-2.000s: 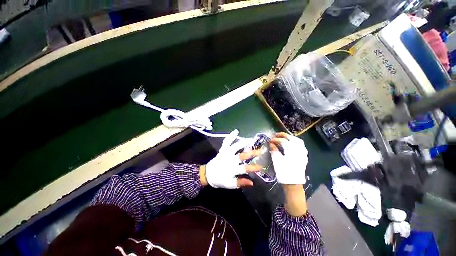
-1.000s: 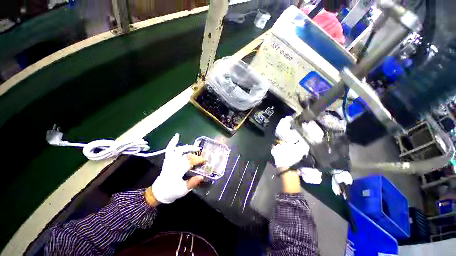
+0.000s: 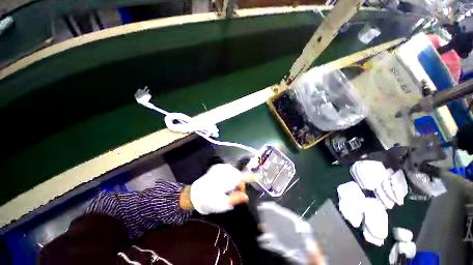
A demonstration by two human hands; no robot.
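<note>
A white housing (image 3: 284, 164) lies open side up on the dark green bench, with board parts and thin coloured leads showing inside. Its white power cord (image 3: 179, 123) is coiled over the cream rail, and the plug (image 3: 142, 97) lies over the green belt. My left hand (image 3: 220, 189), in a white glove with bare fingertips, is left of the housing, a fingertip at its edge; whether it grips is unclear. My right hand (image 3: 284, 233) is blurred, below the housing and apart from it; its hold cannot be made out.
White covers (image 3: 368, 175) lie loosely at right, with small white parts (image 3: 402, 243) nearer me. A yellow-edged tray (image 3: 288, 128) of black parts holds a clear bag (image 3: 332, 98). A small dark tray (image 3: 348, 146) is beside it. A dark tool arm (image 3: 446, 98) reaches in from the right.
My right hand has come back from the covers at right to below the housing. My left hand's fingers have moved from over the housing to its left edge. The camera view has shifted.
</note>
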